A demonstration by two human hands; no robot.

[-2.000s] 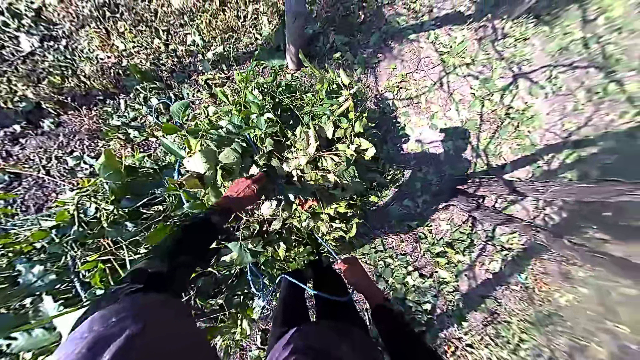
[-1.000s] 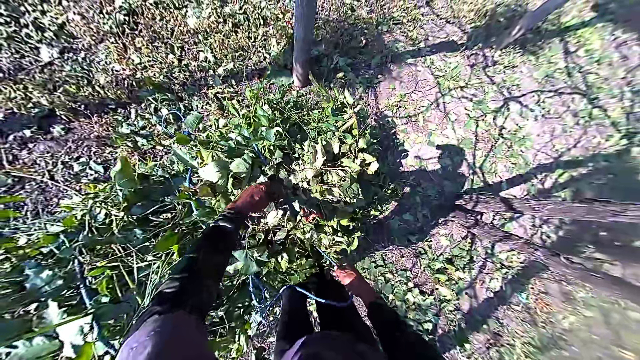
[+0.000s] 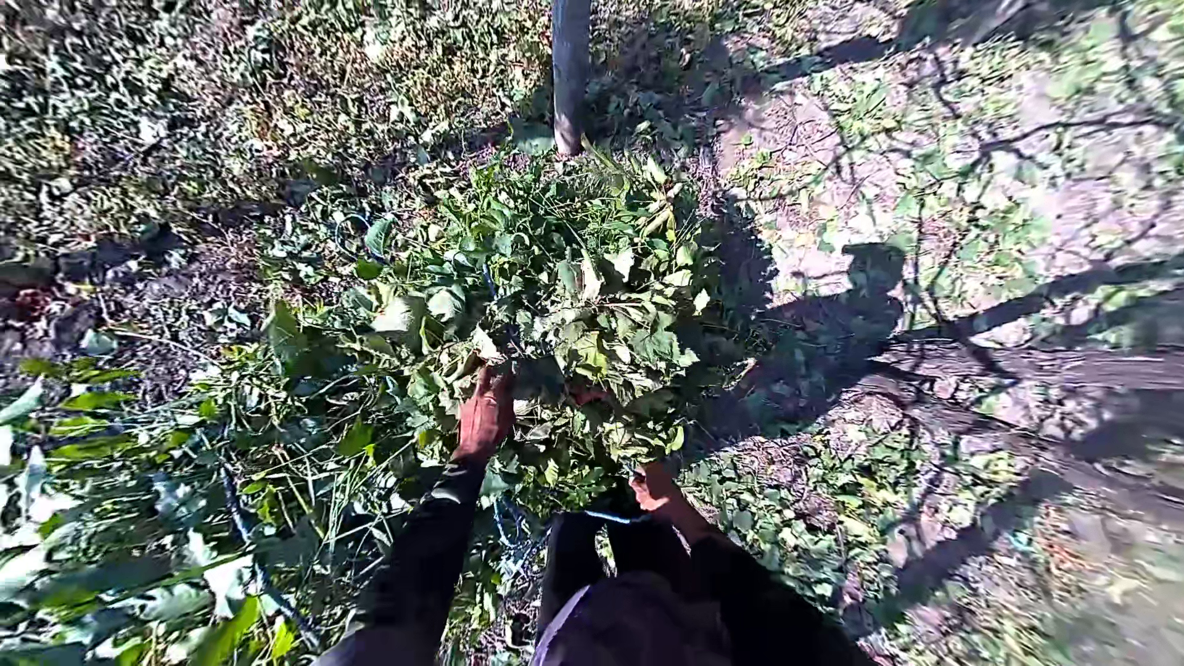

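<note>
A large leafy pile of cut greenery (image 3: 592,314) lies on the ground in front of my legs. My left hand (image 3: 486,416) presses against its near left side, the fingertips hidden among the leaves. At the pile's near edge, my right hand (image 3: 653,487) is closed on a thin blue rope (image 3: 615,518), which runs in front of my legs. More blue rope (image 3: 511,529) hangs in loops near the pile's lower left edge. Another blue strand (image 3: 488,277) shows among the leaves farther up.
A slim wooden post or trunk (image 3: 571,79) stands just beyond the pile. To the right, a rough brown branch or trunk (image 3: 1036,367) reaches toward the pile. More long-leaved greenery (image 3: 139,555) spreads at the lower left, with a dark cord (image 3: 242,518) across it.
My left hand has shifted a little along the pile's near left side. My right hand stays on the rope near the pile's front edge.
</note>
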